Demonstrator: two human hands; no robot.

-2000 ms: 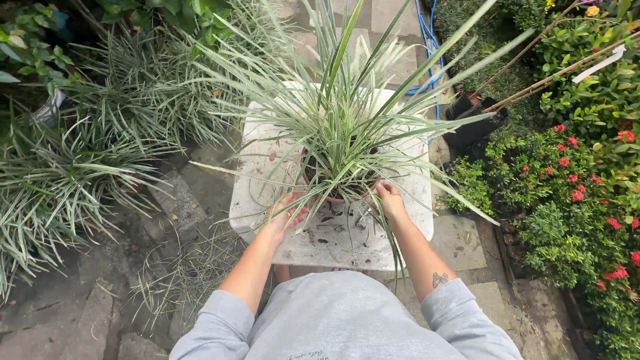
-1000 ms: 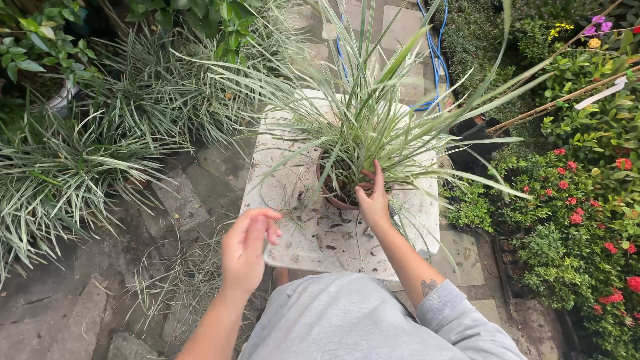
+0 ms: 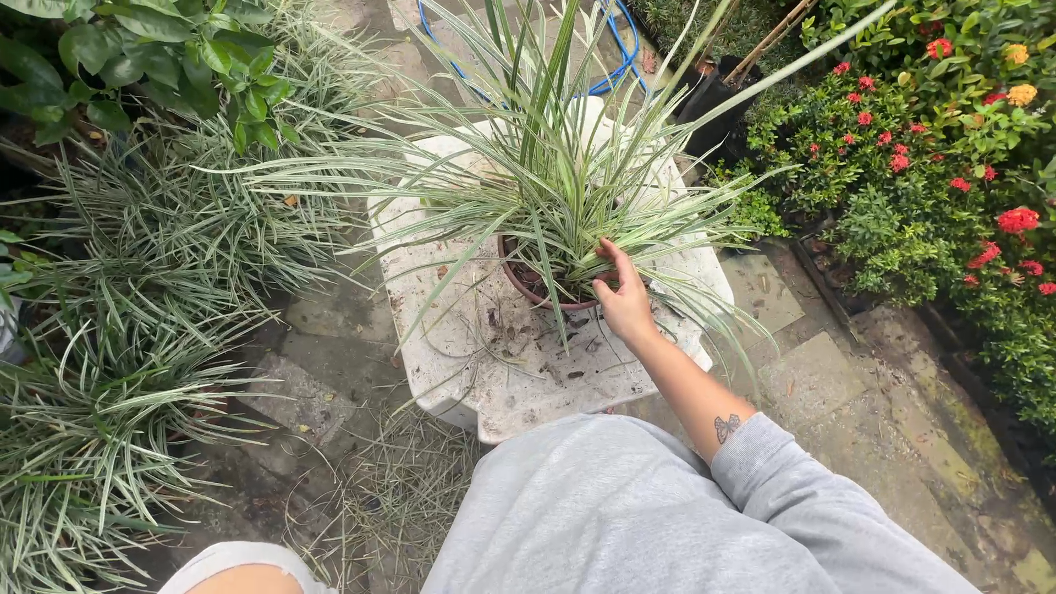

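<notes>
A spiky plant with long white-edged green leaves (image 3: 569, 198) stands in a round brown pot (image 3: 528, 289) on a dirty white plastic table (image 3: 445, 330). My right hand (image 3: 623, 297) is at the pot's near right rim, fingers spread among the lower leaves; whether a leaf is pinched there cannot be told. Dark soil shows inside the pot. Loose dry leaves (image 3: 470, 338) and soil crumbs lie on the tabletop, left of and below the pot. My left hand is out of view.
Similar variegated plants (image 3: 165, 264) crowd the left side. A heap of cut dry leaves (image 3: 396, 487) lies on the stone paving (image 3: 305, 396). Red-flowered shrubs (image 3: 899, 157) line the right, near a black plant bag (image 3: 718, 107). A blue hose (image 3: 619, 49) runs beyond the table.
My left hand, seen over the table's near left side a second ago, has left the view. My right hand stays at the pot's near right side. The view has shifted.
</notes>
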